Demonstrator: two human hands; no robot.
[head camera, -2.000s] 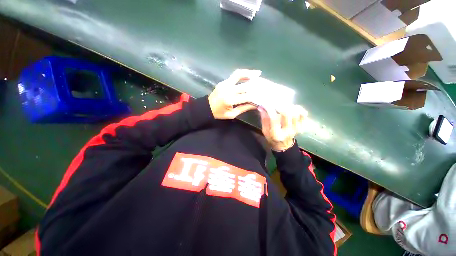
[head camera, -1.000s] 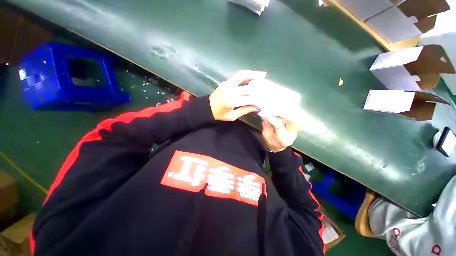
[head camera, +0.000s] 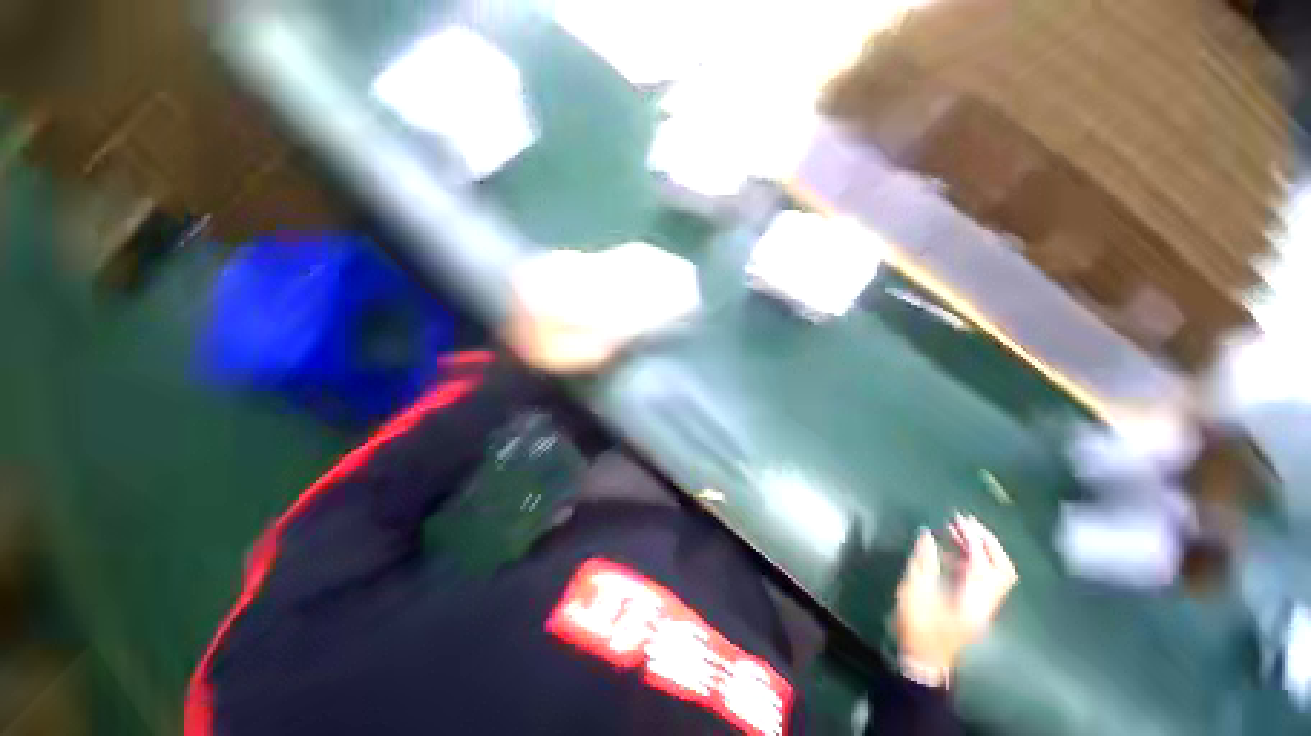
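Note:
The view is blurred by motion. My left hand (head camera: 564, 334) is at the bench edge, left of centre, and holds a white carton (head camera: 633, 288). Glare hides the carton's details and part of my fingers. My right hand (head camera: 955, 592) is over the bench at the lower right, fingers apart, with nothing seen in it. Two open cartons (head camera: 1124, 539) stand to its right, white sides toward me and brown flaps to the right. A white stack (head camera: 814, 263), likely leaflets, lies beyond the carton, with another bright white pile (head camera: 712, 141) left of it.
A white block (head camera: 457, 101) lies at the far left of the green bench (head camera: 891, 388). Dense brown and white carton rows (head camera: 1064, 216) stand along the back, with a tan board edge (head camera: 992, 334) before them. A blue stool (head camera: 324, 324) is on the floor at left.
The view has swung left along the bench. My hands, both on the white carton before, are now apart: the left has it farther left, the right has let go and moved right.

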